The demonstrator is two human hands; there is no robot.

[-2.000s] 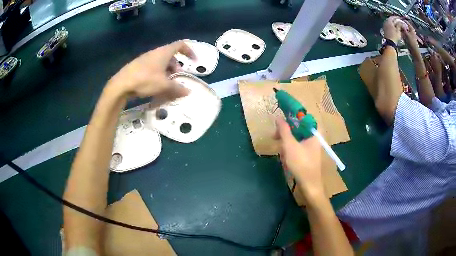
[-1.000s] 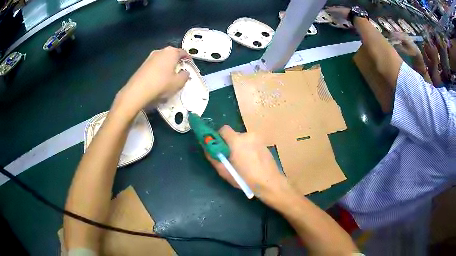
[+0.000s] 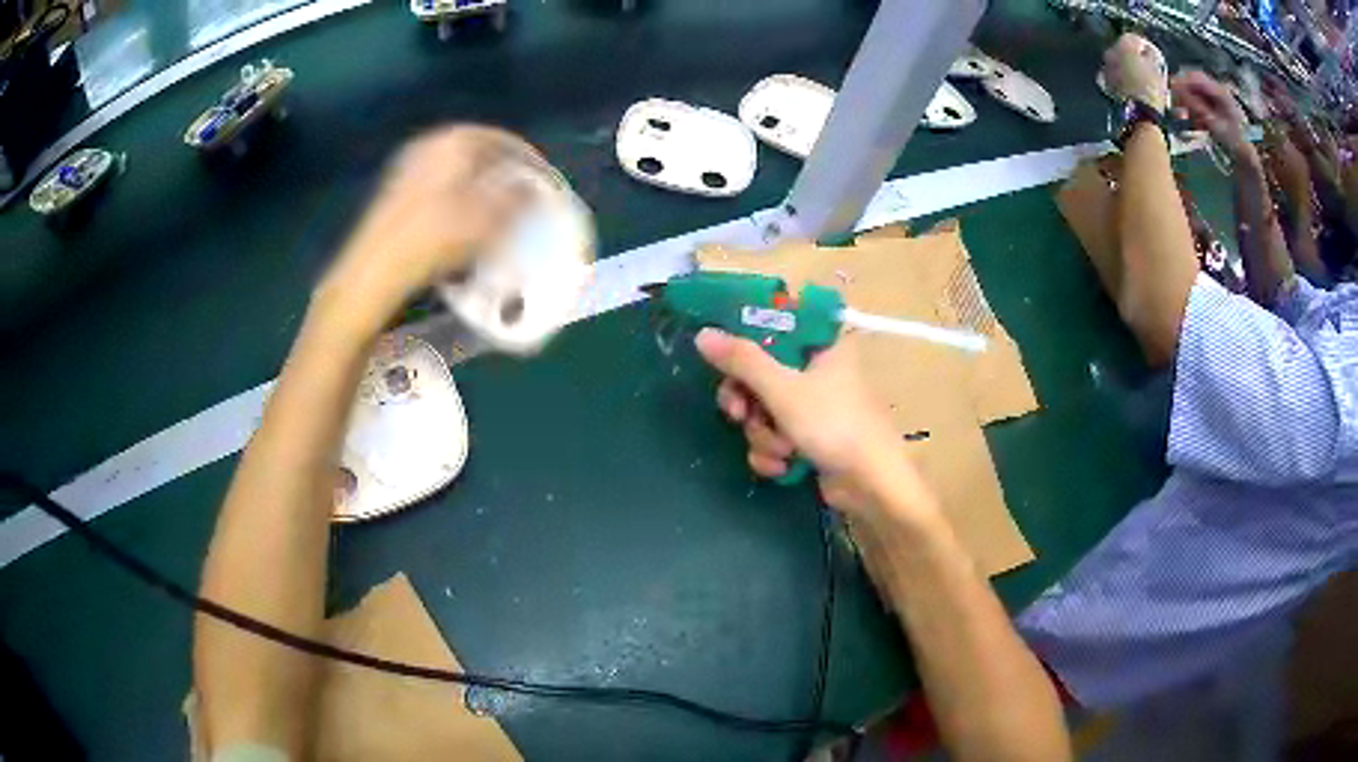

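Observation:
My left hand (image 3: 428, 201), blurred, holds an off-white plastic housing (image 3: 539, 273) raised and tilted over the metal rail. The hand hides its upper left part. My right hand (image 3: 812, 410) is closed around a green hot glue gun (image 3: 745, 302). The gun lies level, its dark nozzle pointing left toward the housing but apart from it. A white glue stick (image 3: 923, 331) comes out of its rear. Another off-white housing (image 3: 410, 447) lies on the green worktop, partly behind my left forearm.
A brown cardboard sheet (image 3: 953, 462) lies under the gun and right forearm. More housings (image 3: 685, 146) and wired sub-assemblies (image 3: 238, 104) stand on the belt. A grey post (image 3: 879, 127) rises by the rail (image 3: 164, 427). Black cord (image 3: 596, 689) crosses below. A person in striped clothing is at right.
The held housing has lifted up and left, away from the nozzle. My right hand has moved the gun right and up and turned it level. The shells on the belt have shifted right.

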